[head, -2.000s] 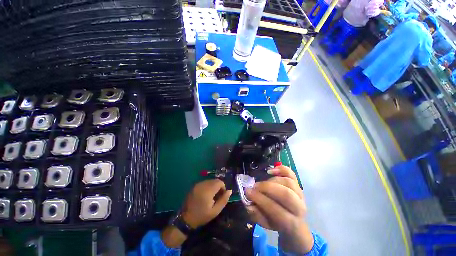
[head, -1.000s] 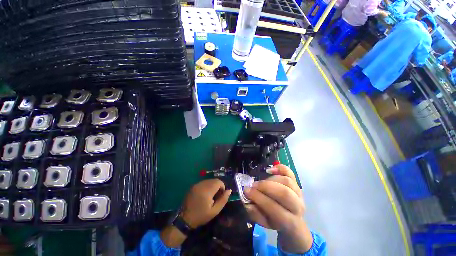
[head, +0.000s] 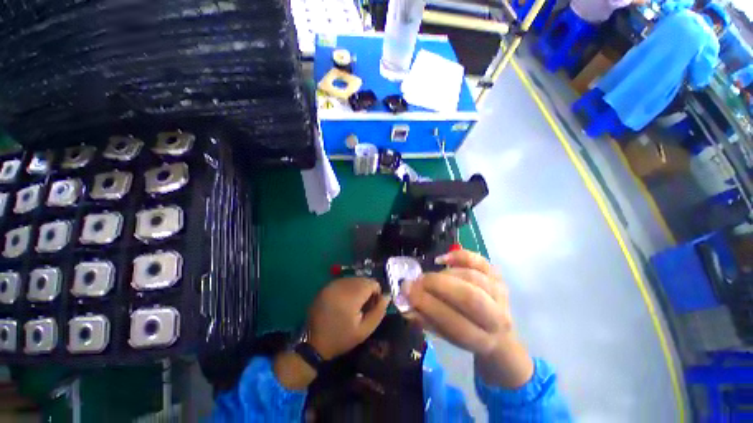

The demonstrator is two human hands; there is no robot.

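A silver-white housing [head: 402,279] is held upright and tilted by the fingers of my right hand [head: 464,304], in front of the black test fixture [head: 446,194]. My left hand [head: 348,312] is just left of the housing, with its fingers curled; its fingertips are close to the housing's edge, and I cannot tell if they touch it or hold anything. The fixture stands on the green mat [head: 289,248], with small red tips at its left and right sides; its lower part is partly hidden by my hands.
A black tray [head: 124,289] of silver housings lies at the left, with a tall black tray stack [head: 165,74] behind it. A blue box [head: 371,132] at the back carries a clear cylinder [head: 402,37], paper and small parts. People in blue sit across the aisle.
The whole view has shifted slightly, so the scene sits higher. The housing has turned a little and shows more of its face. My right hand still holds it.
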